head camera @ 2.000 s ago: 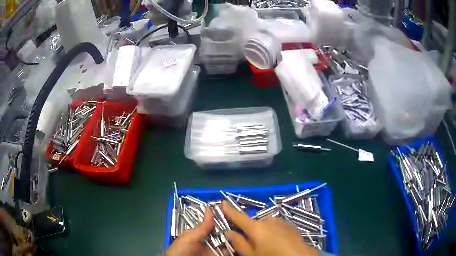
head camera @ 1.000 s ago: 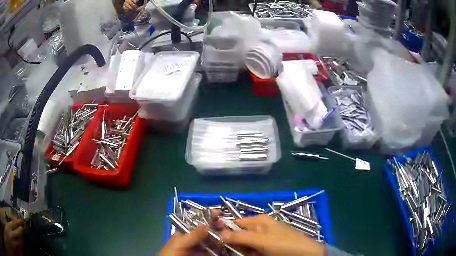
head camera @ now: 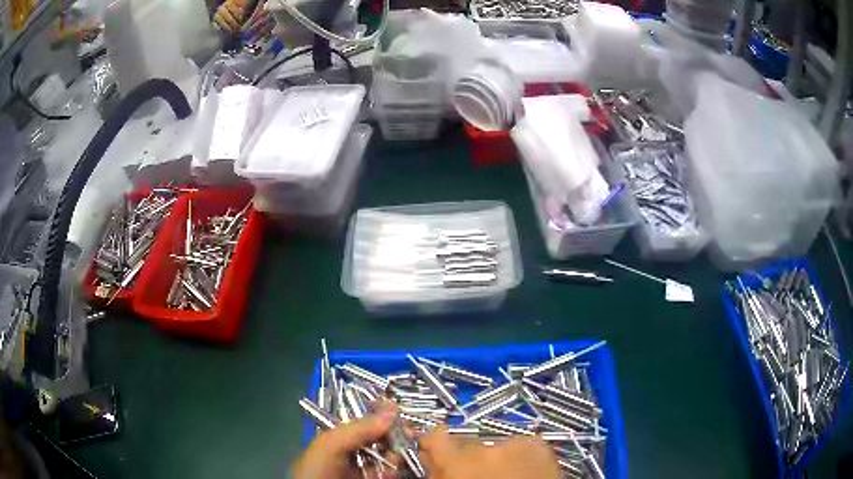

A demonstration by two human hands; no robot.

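A blue parts bin lies nearest me, with silver metal shafts in a jumble. My left hand is over its front left part, fingers closed around a few shafts. My right hand is just beside it, its fingertips at the same shafts; it is blurred and I cannot tell whether it grips one. Both hands are cut off by the bottom edge. A clear plastic box behind the bin holds shafts in rows over a whitish liner.
Two red bins with shafts stand at left, near a thick black hose. Lidded clear boxes stand behind. A lone shaft and a white tag lie right. A second blue bin is far right.
My hands have shifted slightly lower in the view, showing more shafts in the bin behind them. My right hand's fingers, spread over the shafts before, are now bunched near my left hand.
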